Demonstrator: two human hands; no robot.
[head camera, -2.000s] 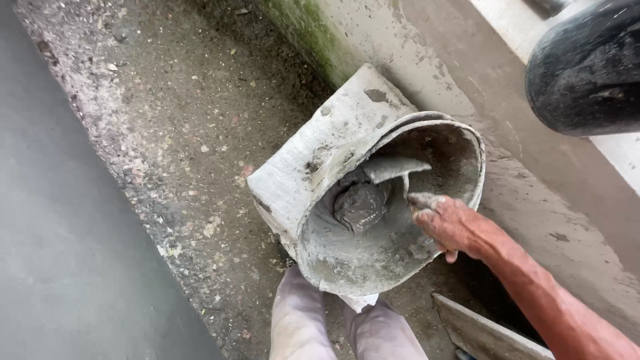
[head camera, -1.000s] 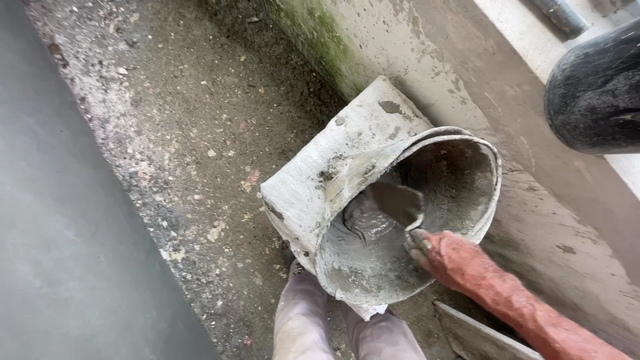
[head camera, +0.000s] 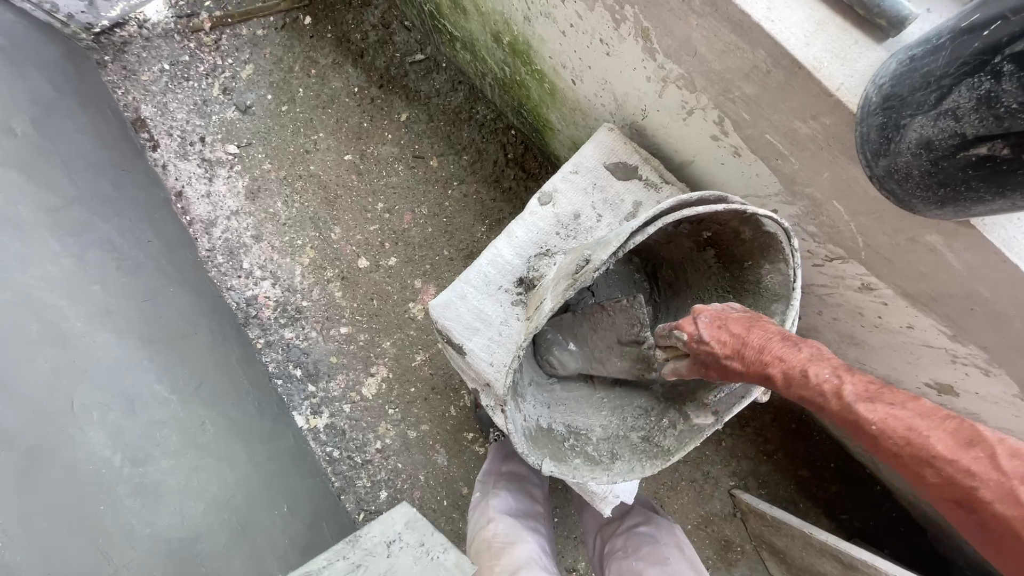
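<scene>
My right hand (head camera: 714, 342) reaches over the rim of a mortar-crusted bucket (head camera: 612, 444) and is closed on the handle of a trowel, the handle mostly hidden by the fingers. The flat, mortar-coated trowel blade (head camera: 604, 336) lies low inside the bucket, pointing left. Wet grey mortar (head camera: 620, 280) shows behind the blade. The bucket leans with its mouth toward me, on or against a stained white woven sack (head camera: 512, 264). My left hand is out of view.
A mossy, plastered low wall (head camera: 592, 72) runs behind the bucket. A black cylindrical object (head camera: 944, 112) is at the upper right. A smooth grey surface (head camera: 144, 320) fills the left. A pale board corner (head camera: 392, 548) is at the bottom, and another board (head camera: 808, 536) leans lower right.
The trowel blade has turned and moved lower into the bucket, now pointing left across the mortar. A pale board corner has come into view at the bottom.
</scene>
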